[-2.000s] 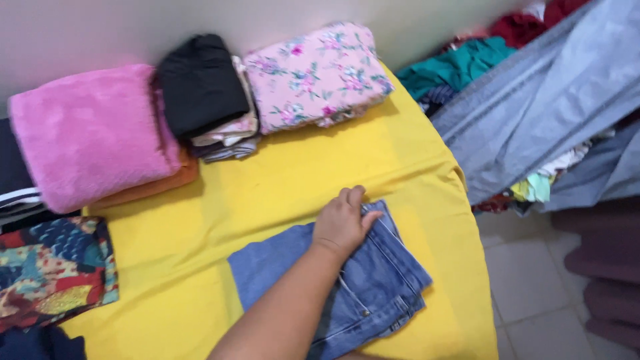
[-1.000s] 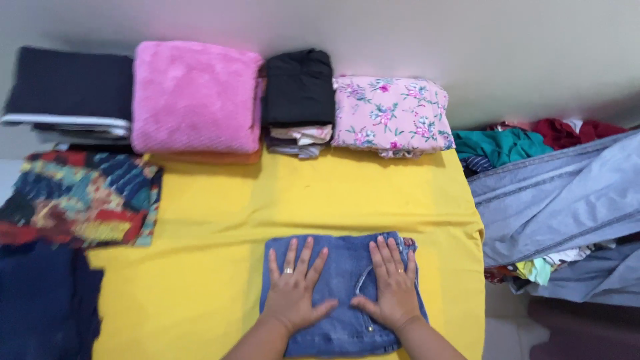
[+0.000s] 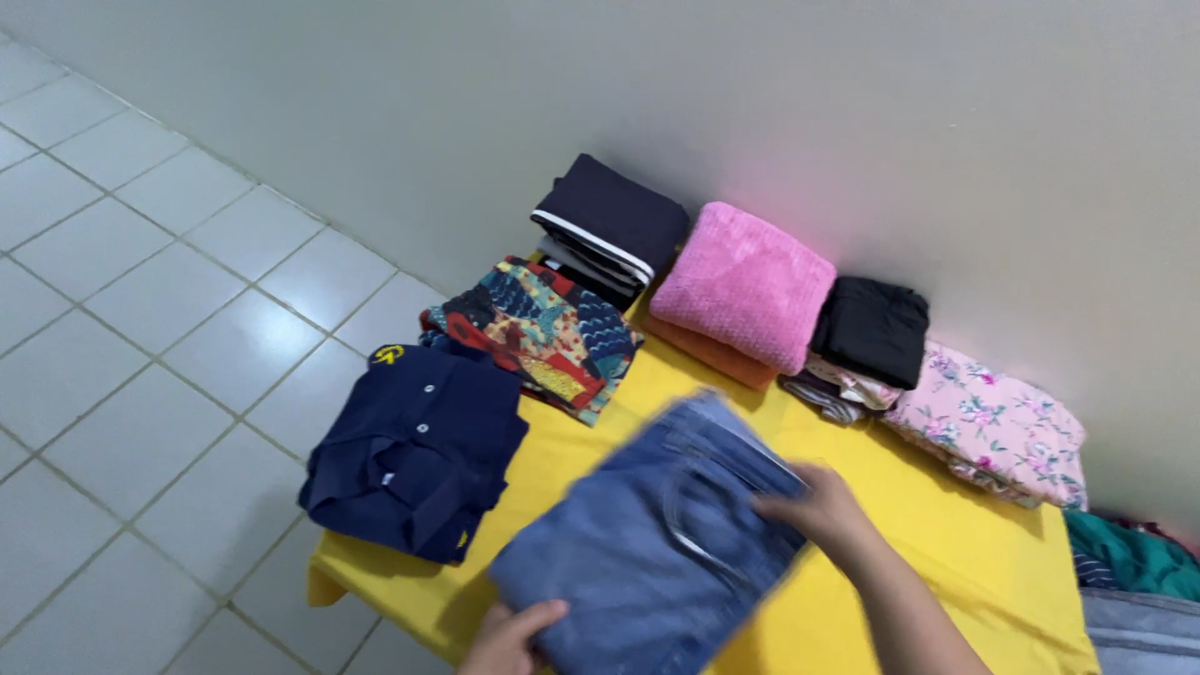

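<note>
Folded blue denim jeans (image 3: 647, 553), slightly blurred, are held between my two hands over the yellow cloth (image 3: 975, 572). My left hand (image 3: 516, 637) grips their lower left edge, thumb on top. At the waistband on the right, my right hand (image 3: 816, 506) pinches the denim, its fingers partly hidden. Left of the jeans lies a folded navy polo shirt (image 3: 412, 450) with yellow embroidery. Just behind them is a folded multicoloured patterned garment (image 3: 548, 333).
Along the wall stand a stack topped by a dark garment with white trim (image 3: 609, 216), a pink fleecy cloth (image 3: 745, 281) over orange fabric, a black folded garment (image 3: 872, 328) and floral fabric (image 3: 989, 422). Green cloth (image 3: 1134, 553) lies beyond the right edge; tiled floor (image 3: 187, 375) is left.
A second ago both hands lay flat with spread fingers on the jeans; now they grip the jeans at opposite sides, and the jeans are turned and nearer the navy shirt. The view has swung left.
</note>
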